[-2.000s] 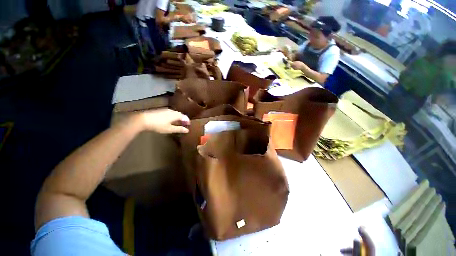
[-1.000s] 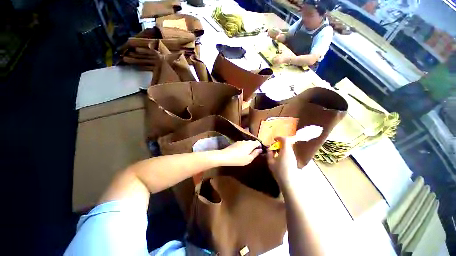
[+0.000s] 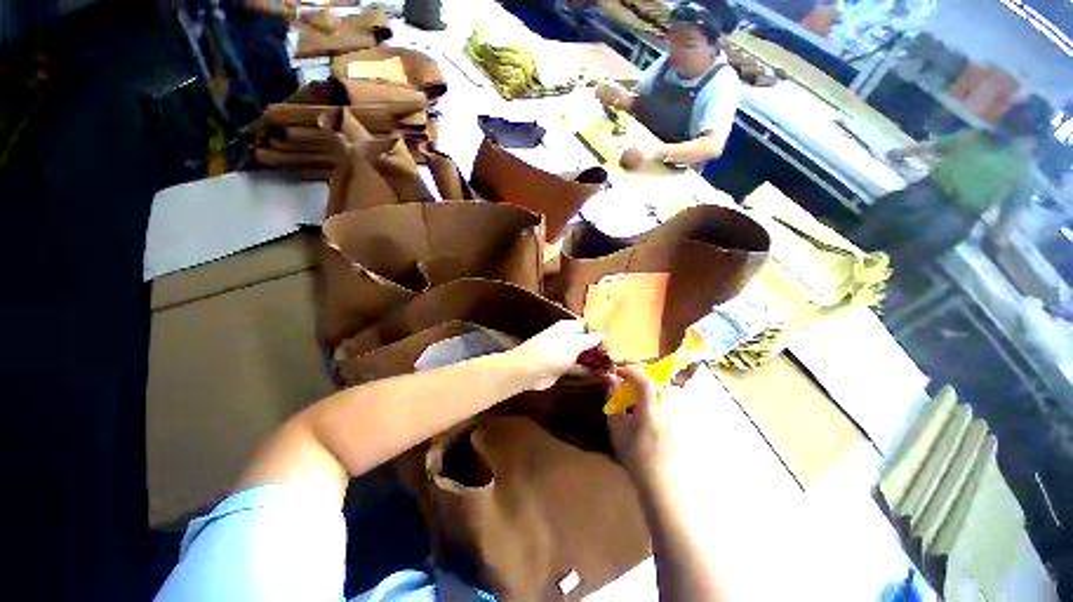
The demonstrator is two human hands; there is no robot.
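A brown open bag body (image 3: 535, 506) lies tilted nearest me, with a small pale rectangle low on its face. My left hand (image 3: 558, 353) pinches a brown bag's top edge, where a small dark red spot shows at the fingertips. My right hand (image 3: 637, 414) is close beside it, holding a yellow tool (image 3: 647, 382) by that edge; the blurred tool's exact shape is unclear. A white slip (image 3: 461, 348) shows in the bag mouth behind my left wrist. An orange piece (image 3: 628, 315) is on the bag just behind the hands.
More open brown bags (image 3: 430, 253) stand behind, with a brown pile (image 3: 341, 124) beyond. A cardboard carton (image 3: 235, 388) is at the left. Yellow-green strips (image 3: 865, 282) and folded olive panels (image 3: 941, 465) lie right. A person in an apron (image 3: 688, 100) works across the table.
My left hand came from beside the bag to its edge, and my right hand rose from the lower right to meet it. Over the last second, more of the yellow tool has come into view.
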